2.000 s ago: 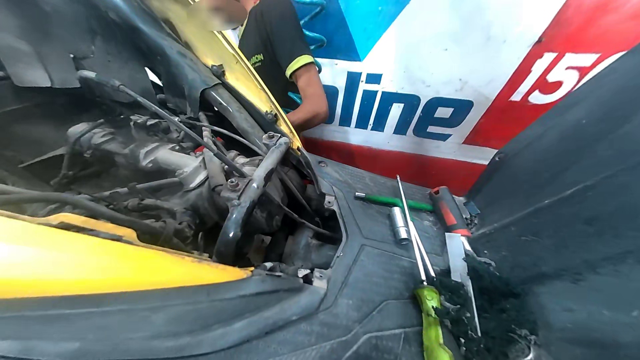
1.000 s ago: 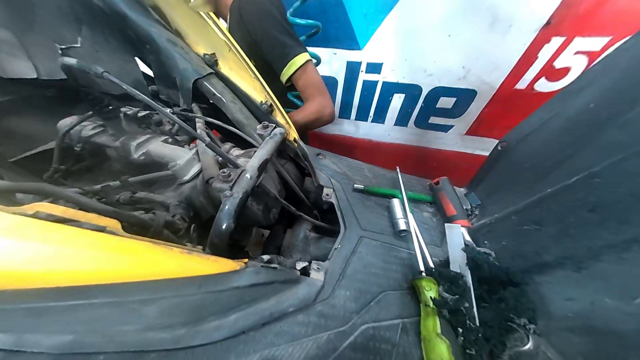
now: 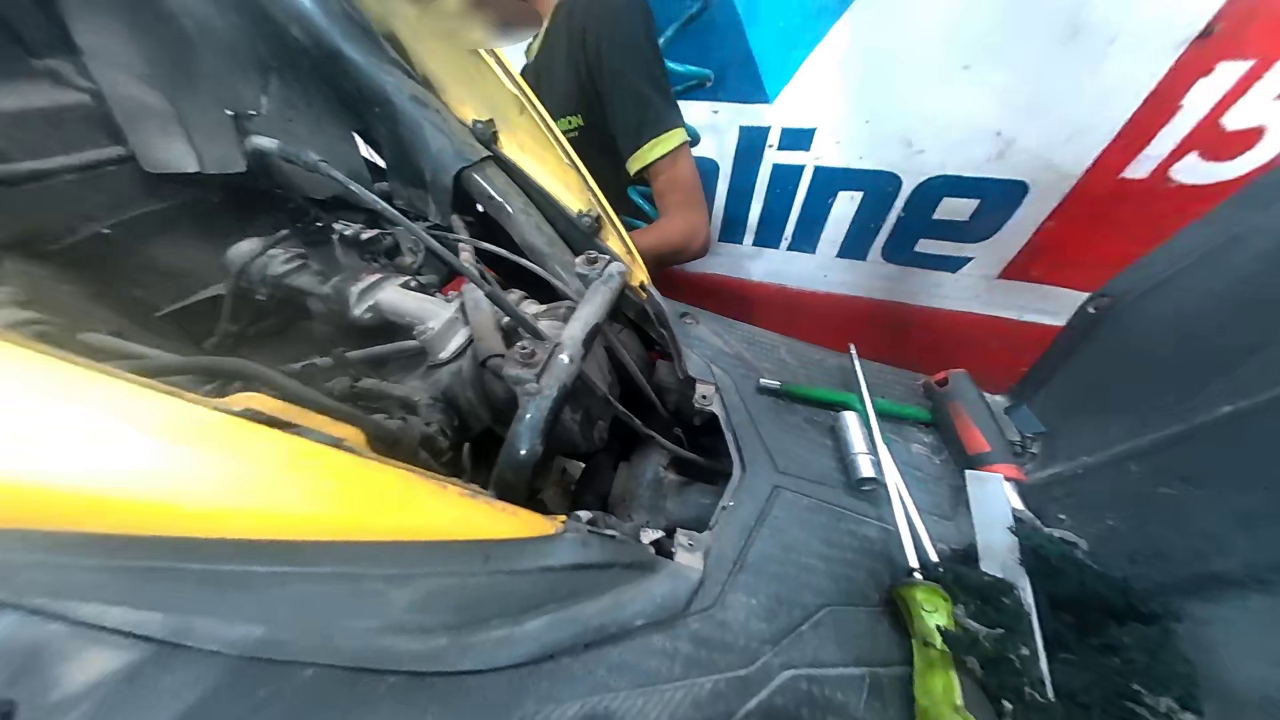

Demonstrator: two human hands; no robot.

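Neither my left hand nor my right hand is in view. An open engine bay of a scooter [image 3: 430, 320] fills the left side, with a dark metal frame tube [image 3: 565, 375] and cables over the engine. On the grey footboard [image 3: 790, 540] lie a green-handled tool [image 3: 845, 398], a chrome socket [image 3: 856, 450], and a screwdriver with a yellow-green handle [image 3: 932, 645]. A second thin shaft lies beside the screwdriver's. Right of them rests a tool with a red and black handle [image 3: 970, 425] and a flat blade. Dark green fibrous material [image 3: 1090, 610] lies around its blade.
Yellow body panels [image 3: 220, 460] flank the bay. Behind the far panel stands another person [image 3: 610, 110] in a dark shirt, forearm hidden behind the panel. A painted wall [image 3: 880, 90] is behind, and a dark grey panel [image 3: 1180, 370] rises at the right.
The other person's head and upper body have shifted slightly in view. The tools on the footboard lie as before.
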